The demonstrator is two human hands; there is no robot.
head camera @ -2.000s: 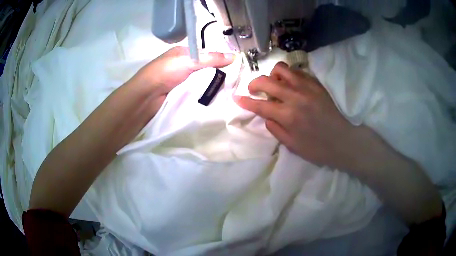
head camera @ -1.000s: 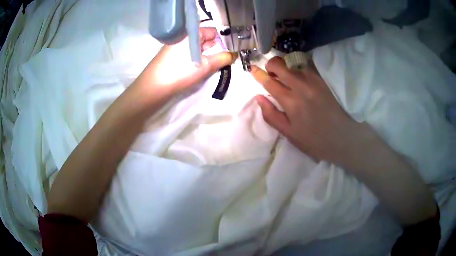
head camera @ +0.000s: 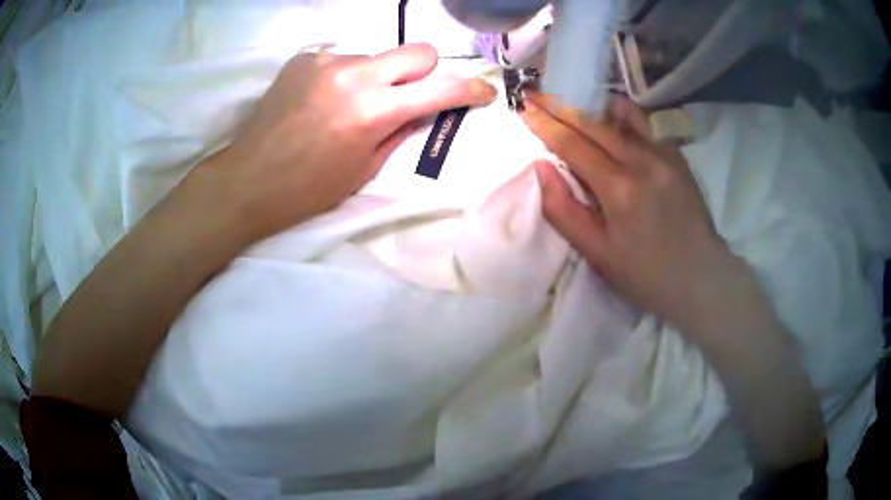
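Note:
White garment cloth [head camera: 342, 342] fills the area under and in front of my hands. My left hand [head camera: 322, 137] lies on it, one digit reaching to the left side of the small metal presser foot [head camera: 518, 88]. My right hand [head camera: 635, 195] presses the cloth with its fingertips just right of the foot, the thumb apart from the fingers. A light machine part in front hides some of its fingers. A black label with pale lettering [head camera: 443, 142] lies on the cloth below my left fingers. The needle is not clear.
The sewing machine head [head camera: 584, 49] hangs over the foot, with a dark rounded part [head camera: 495, 8] at the top edge. A cream piece [head camera: 671, 124] is right of my right fingers. More white cloth [head camera: 88, 117] is heaped at left and right.
The view has shifted, and the machine head looks different and further right. My left fingers have come out over the cloth, left of the foot. Both hands stay beside the foot; the label stays below it.

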